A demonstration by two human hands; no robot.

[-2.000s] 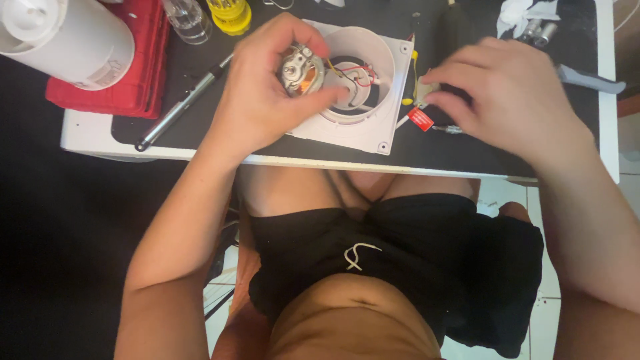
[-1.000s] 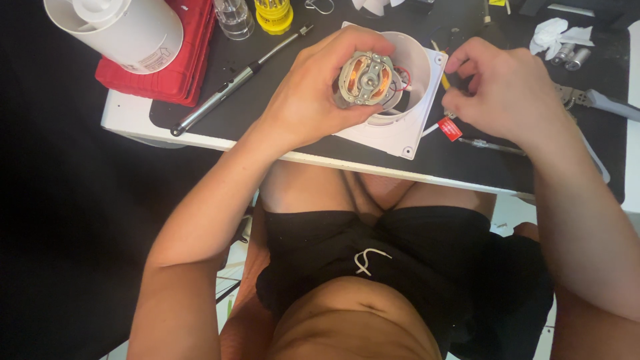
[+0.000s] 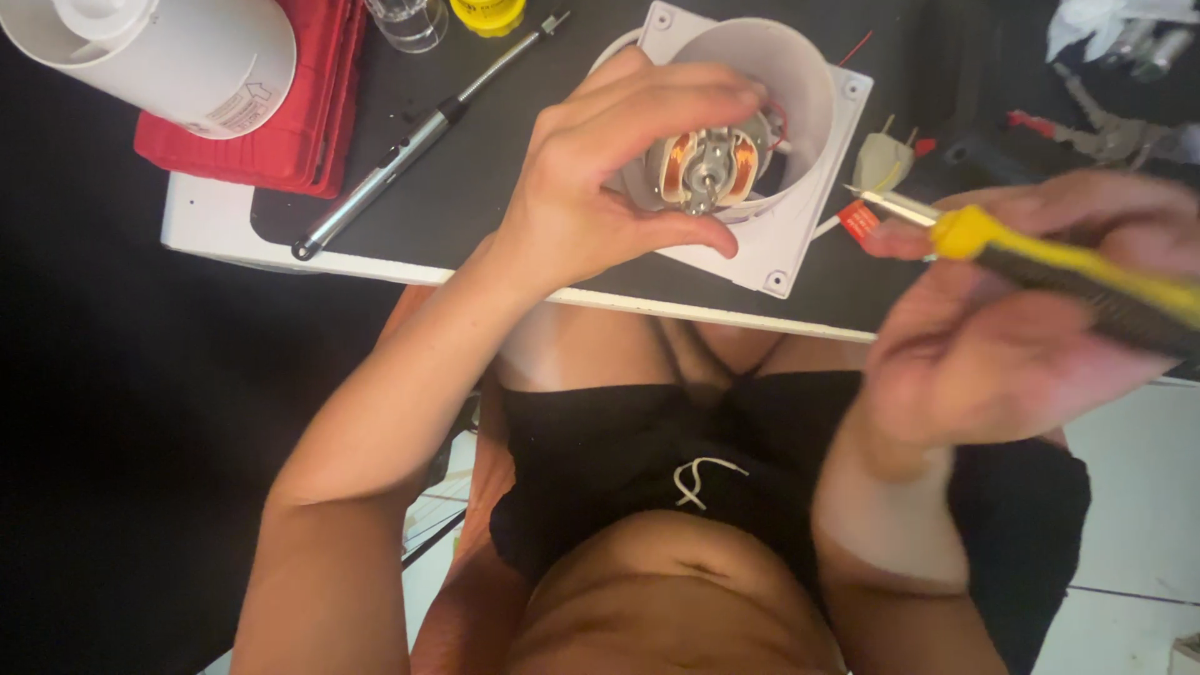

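Note:
My left hand grips a small electric motor with copper windings and holds it in front of a white plastic fan housing. Thin red wires run from behind the motor into the round duct of the housing. In my right hand is a screwdriver with a yellow and black handle, its metal tip pointing left, near a pale plug with metal pins. A red tag with writing lies just below the plug, partly beside my fingers.
A telescopic metal rod lies on the black mat at left. Beyond it, a white plastic cylinder stands on a red case. A clear glass and a yellow container are at the back. Pliers and crumpled white material lie at right.
My right hand, which showed no screwdriver two seconds ago, now holds one and is nearer the table's front edge. The motor in my left hand has turned its shaft end towards the view.

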